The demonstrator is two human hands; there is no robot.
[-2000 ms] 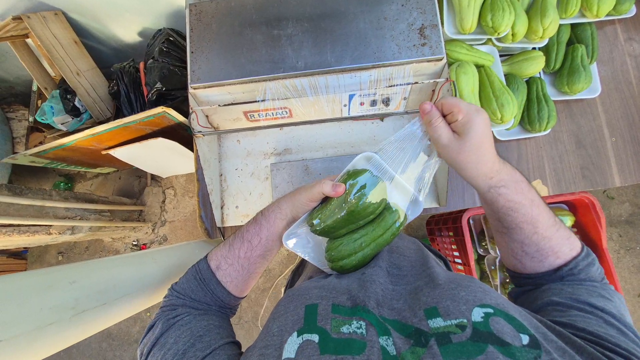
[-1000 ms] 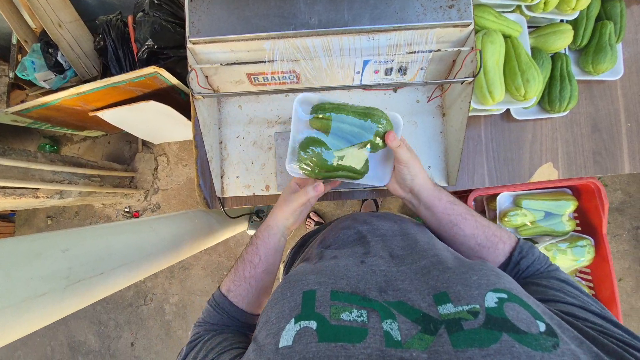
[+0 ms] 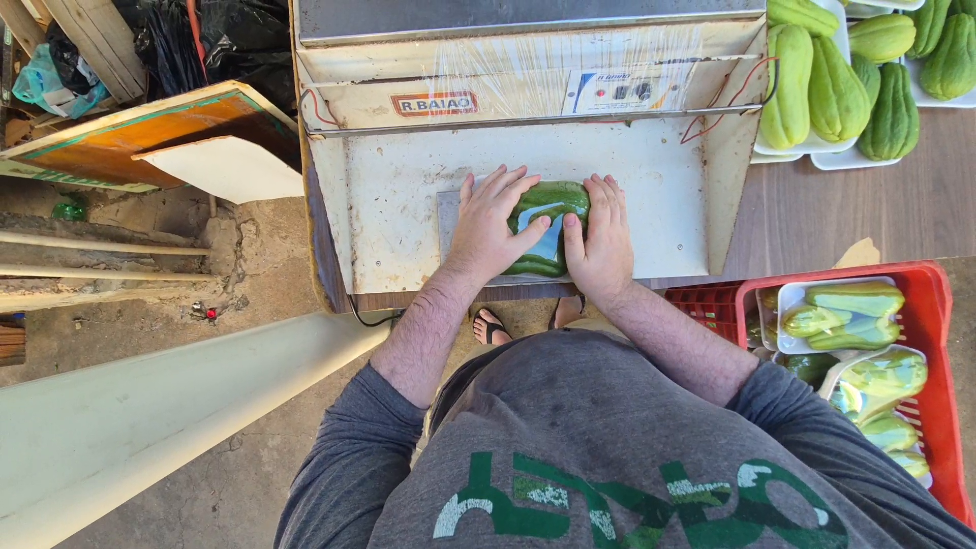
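A film-wrapped pack of green chayotes [image 3: 547,229] rests on the flat metal plate [image 3: 448,221] of a white wrapping machine [image 3: 396,191]. My left hand [image 3: 492,225] lies on the pack's left side and my right hand [image 3: 600,236] on its right side, fingers pointing away from me. Both thumbs are over the wrapped top. The tray beneath is mostly hidden by the hands and chayotes. Clear film [image 3: 526,69] hangs at the machine's front panel, behind a thin metal bar [image 3: 534,122].
A red plastic crate [image 3: 942,328] with several wrapped chayote packs stands at the right. White trays of chayotes [image 3: 837,95] sit on the wooden table [image 3: 862,206] at upper right. A pale, long curved surface [image 3: 191,412] spans the lower left, below leaning boards [image 3: 221,164].
Two seconds ago my right hand pulled film over the tray; a second ago both hands held the wrapped pack up. Now it is down on the plate under both hands.
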